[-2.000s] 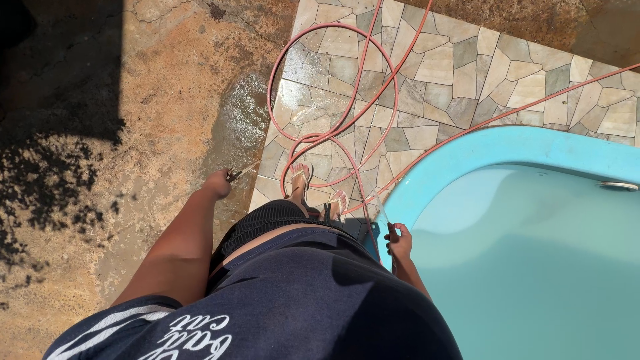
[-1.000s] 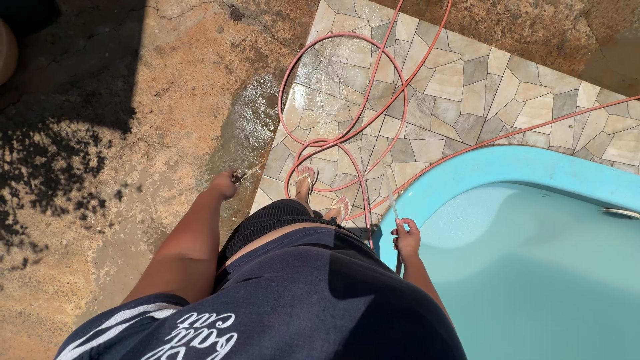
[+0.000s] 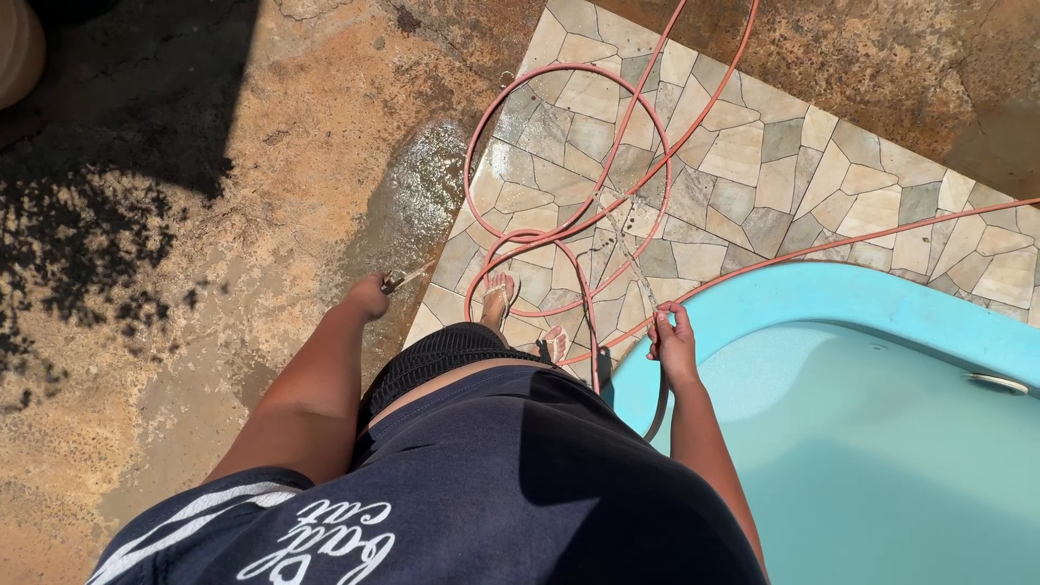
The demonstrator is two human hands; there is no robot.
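My right hand [image 3: 674, 340] is closed around a dark hose [image 3: 660, 406] at the rim of the light-blue pool [image 3: 812, 288]. From its upper end a stream of water [image 3: 635, 264] runs up and left over the stone paving. My left hand [image 3: 370, 296], out over the concrete, is shut on a small object [image 3: 394, 283] with a pale thin end; its kind cannot be told. A pink garden hose [image 3: 666, 154] lies in loops on the paving around my sandalled feet [image 3: 497, 294].
Irregular stone paving [image 3: 735, 154] borders the pool. To the left, the concrete [image 3: 301, 146] has a wet, shining patch [image 3: 431, 171]. A pale rounded container [image 3: 18, 53] stands at the upper left. A round fitting [image 3: 998, 383] sits on the pool's inner wall.
The water at my right hand now reaches farther over the paving as a visible stream. My left hand keeps its hold. The pink hose lies in the same loops.
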